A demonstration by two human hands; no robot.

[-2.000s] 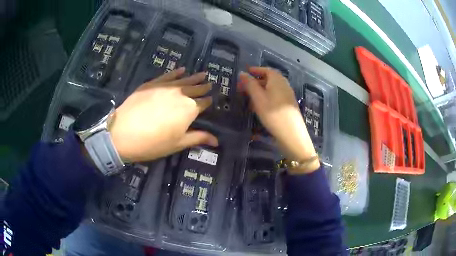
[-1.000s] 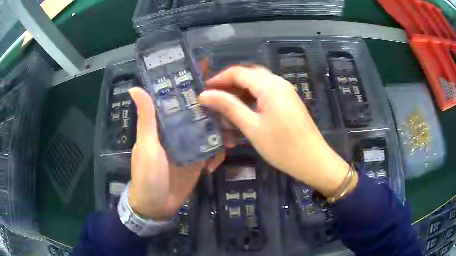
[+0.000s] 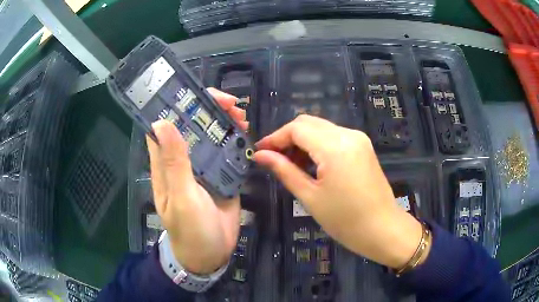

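My left hand (image 3: 189,206) holds a black phone body (image 3: 201,150) tilted above the tray, thumb on its near side and fingers behind it. Its white label (image 3: 151,82) is at the upper left end, silver card slots in the middle, round holes at the lower right end. My right hand (image 3: 255,151) has thumb and forefinger at that end, beside a small brass-coloured ring (image 3: 249,153). Whether the fingertips grip the ring or only touch beside it cannot be told. The clear blister tray (image 3: 348,159) lies below with several phone bodies in pockets; an upper-middle pocket holds no phone.
Loose brass-coloured parts (image 3: 513,160) lie on a clear sheet at the right. A red bin (image 3: 526,65) is at the upper right. Stacked trays stand at the left (image 3: 29,159) and at the back (image 3: 307,13). A grey rail (image 3: 236,40) runs behind the working tray.
A phone body has been lifted from the tray into my left hand, then tilted further to the left. My right fingertips have moved from its middle to its lower right end.
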